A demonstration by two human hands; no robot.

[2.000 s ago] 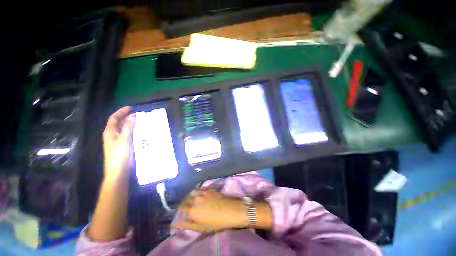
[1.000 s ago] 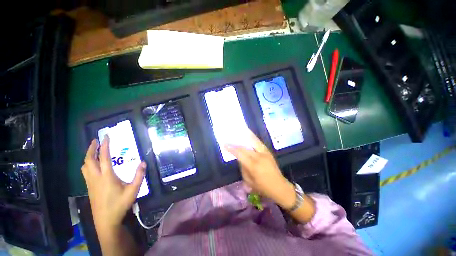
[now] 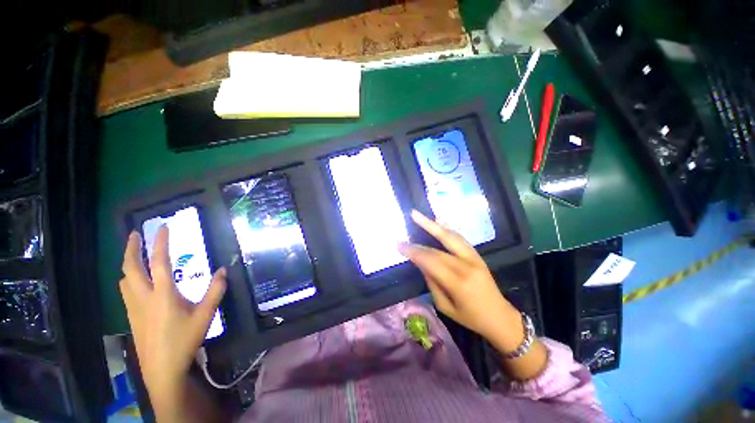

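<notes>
A black foam tray (image 3: pixel 325 206) holds several phones in a row. The leftmost phone (image 3: pixel 192 263) shows a white screen with a logo; a white cable (image 3: pixel 222 385) runs near its lower end. My left hand (image 3: pixel 165 310) lies over this phone, fingers spread on its screen. The second phone (image 3: pixel 271 248) is dark with green text and a bright band. The third phone (image 3: pixel 366 206) is plain white. The rightmost phone (image 3: pixel 454 186) is blue with a circle. My right hand (image 3: pixel 464 289) is over the tray's front, one fingertip at the third phone's lower right and another between the two right phones.
A pale pad (image 3: pixel 290 87) partly covers a dark phone (image 3: pixel 186 128) behind the tray. A white pen (image 3: pixel 521 85), a red pen (image 3: pixel 544 128) and a loose phone (image 3: pixel 568 153) lie right. Trays stand at left (image 3: pixel 79 215) and right (image 3: pixel 641 107); more hang below the bench edge.
The view has shifted since the first frame. My right hand has come up from near my body to the third phone, then slightly right. My left hand has moved from the phone's edge over its screen.
</notes>
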